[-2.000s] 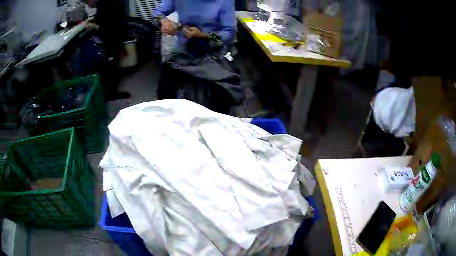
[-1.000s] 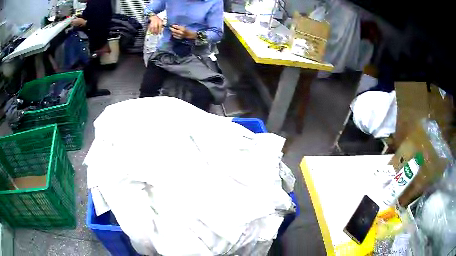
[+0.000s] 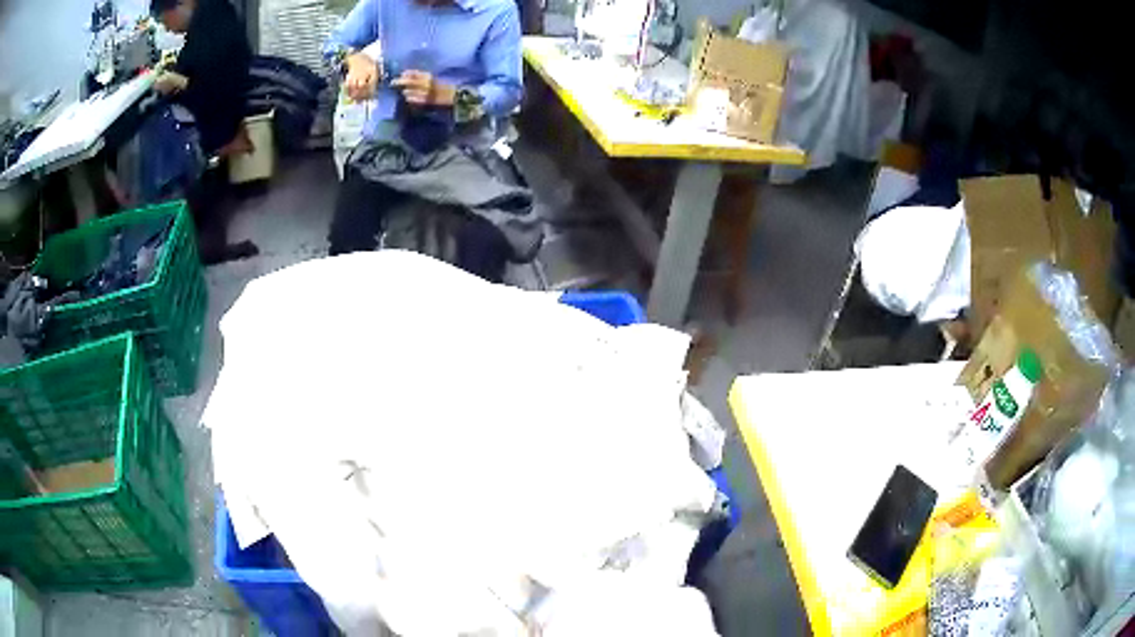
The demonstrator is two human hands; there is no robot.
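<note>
A large heap of white garments lies piled over a blue crate straight in front of me. The cloth hangs over the crate's sides and hides most of it. The heap looks overexposed, so its folds are hard to make out. Neither my left hand nor my right hand can be made out in the picture.
A yellow-edged white table at the right holds a smartphone, a bottle and plastic bags. Cardboard boxes stand beside it. Green crates stand left. A seated person handles dark cloth beyond the heap; another works far left.
The view has shifted, so the table, phone and crates sit further left in the picture. The cloth looks brighter. The bottom edge of the heap shows a changed, bunched outline.
</note>
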